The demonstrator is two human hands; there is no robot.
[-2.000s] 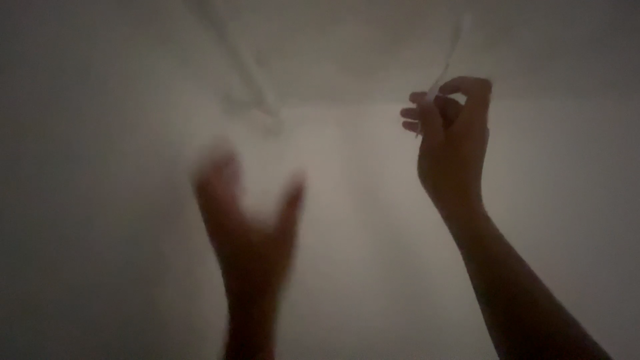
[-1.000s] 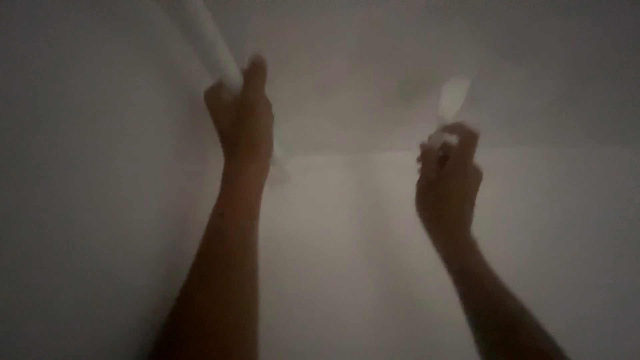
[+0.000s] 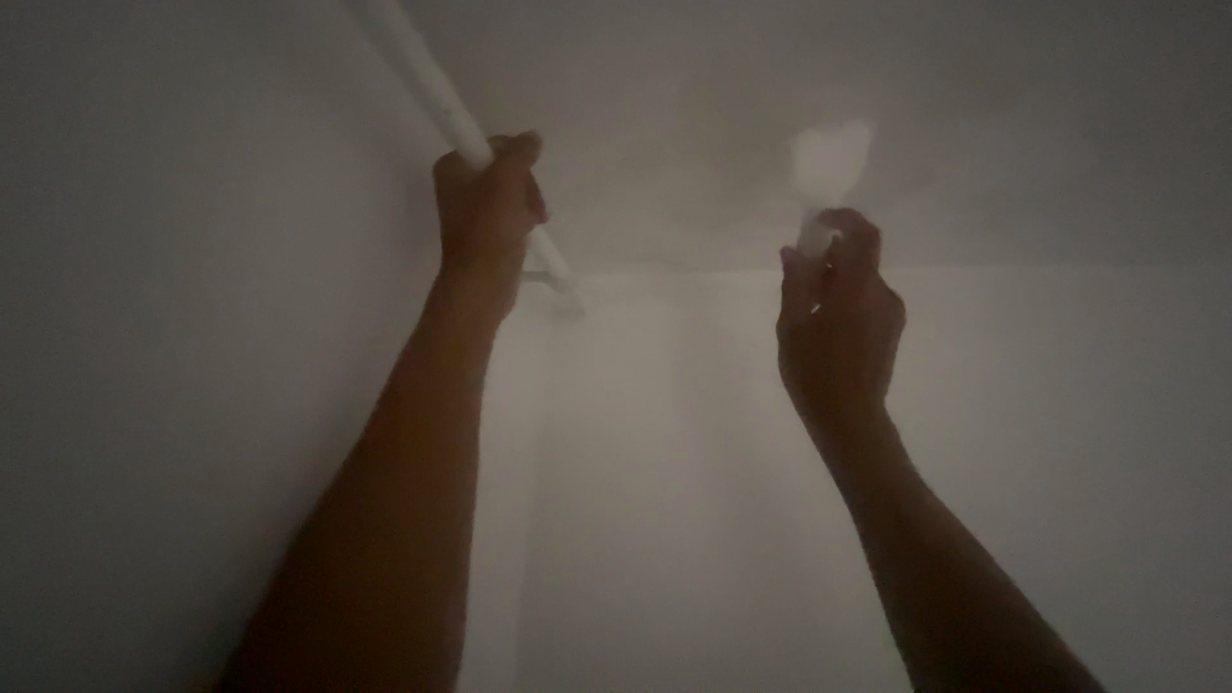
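Raised at the upper left, my left hand (image 3: 491,207) is closed around a pale pipe (image 3: 438,91) that runs at a slant along the junction of wall and ceiling. The pipe's far end shows beyond my hand. At the right, my right hand (image 3: 842,308) pinches the handle of a small flat scraper, or putty knife (image 3: 833,159), between thumb and fingers. Its pale, broad blade points up toward the ceiling. The picture is dim and blurred, so the blade's exact shape and whether it touches the ceiling cannot be told.
The ceiling (image 3: 674,115) stretches above both hands, with faint uneven patches. A plain wall (image 3: 654,481) stands ahead, and a darker wall (image 3: 173,337) rises close on the left beside the pipe. A small bracket or fitting (image 3: 536,276) is near the pipe's far end.
My left hand, open and below the pipe two seconds ago, has moved up and taken hold of it. The scraper's blade, edge-on before, now shows its broad face.
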